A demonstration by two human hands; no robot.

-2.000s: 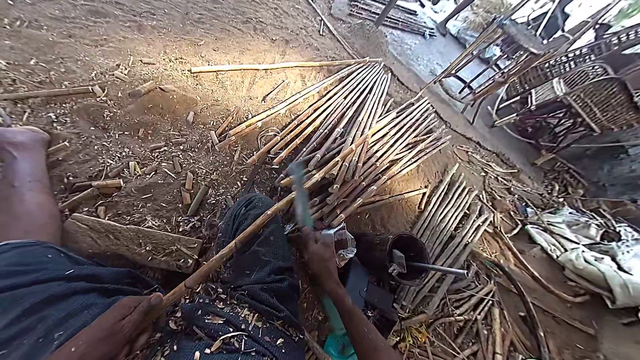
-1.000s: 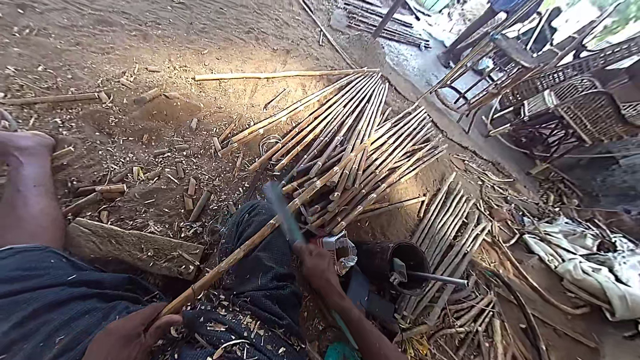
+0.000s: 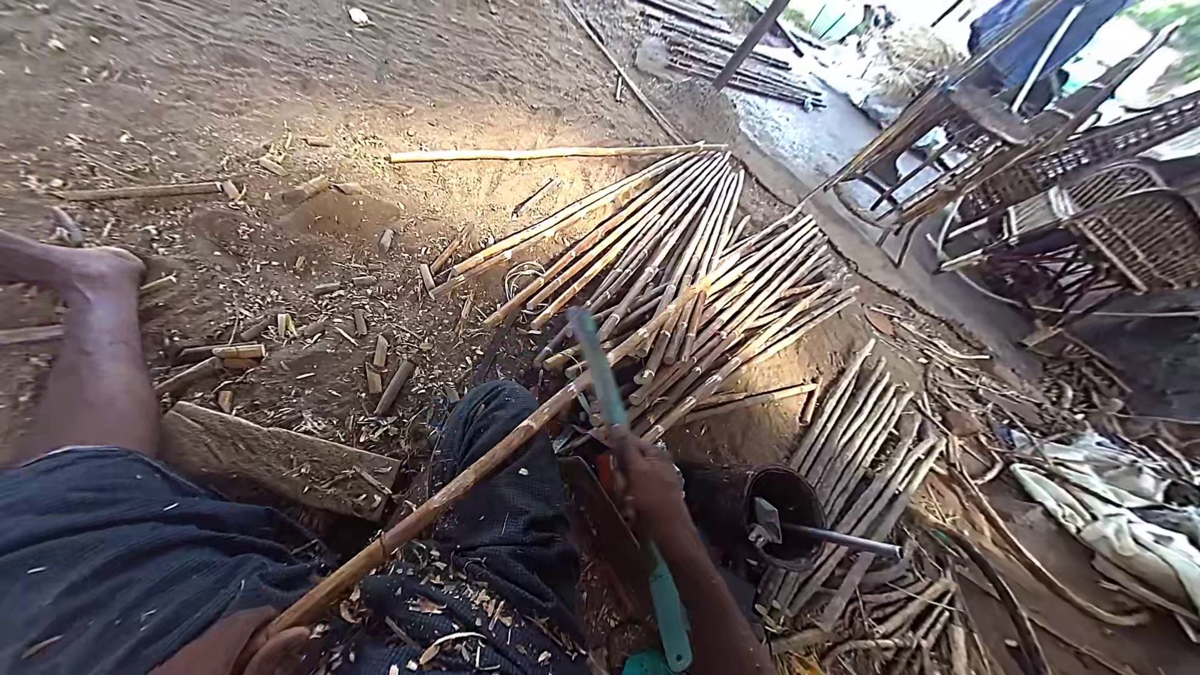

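My left hand (image 3: 253, 647), at the bottom left, is closed around the near end of a long cane pole (image 3: 450, 492). The pole slants up across my lap to the right, over a pile of canes. My right hand (image 3: 642, 473) grips a long flat blade-like tool (image 3: 600, 370) with a green lower part (image 3: 667, 609). Its worn upper end lies in view over the pole, just above my right hand; whether they touch I cannot tell. Wood shavings lie on the dark cloth (image 3: 506, 525) over my legs.
Peeled canes (image 3: 694, 225) fan out ahead on the dirt. A wooden block (image 3: 272, 459) and short offcuts lie left. Right are a dark container (image 3: 797, 497) holding a metal-shafted tool, grey sticks (image 3: 853, 450), white cloth (image 3: 1087, 506) and woven cane chairs (image 3: 1125, 225).
Both hands have kept their holds on the pole and the blade-like tool. The tool has changed its tilt and position slightly against the pole.
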